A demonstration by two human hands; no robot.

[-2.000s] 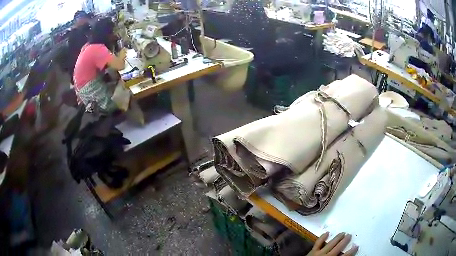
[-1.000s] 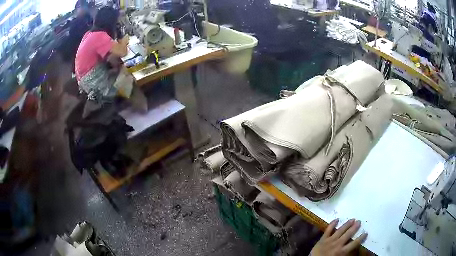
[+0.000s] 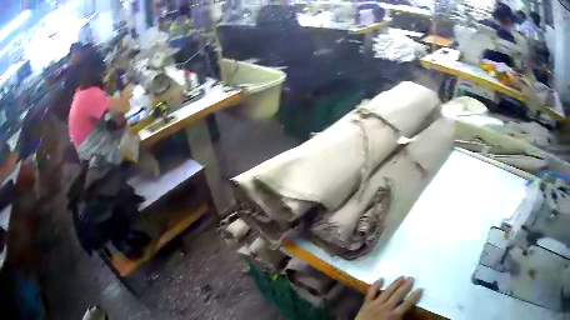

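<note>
One hand, which looks like my left hand (image 3: pixel 389 301), lies flat with fingers spread on the front edge of the white sewing table (image 3: pixel 447 206), cut off by the bottom of the picture. It holds nothing. Beyond it, thick beige fabric bundles (image 3: pixel 337 153) lie on the left of the table, the upper one tied with a narrow cloth strip (image 3: pixel 364 147). A small white tag (image 3: pixel 405 140) shows on the bundles. The sewing machine (image 3: pixel 531 250) stands at the right, blurred. My right hand is not in view.
A green crate (image 3: pixel 281 290) with beige rolls stands below the table's left edge. A person in a pink top (image 3: pixel 87 115) sits at another machine table at the left, by a bench (image 3: pixel 169 181). A cream tub (image 3: pixel 259 87) stands behind. More tables stand at the upper right.
The camera view has shifted, so the bundles and table sit further left in the picture. My left hand stays on the table edge with its fingers spread.
</note>
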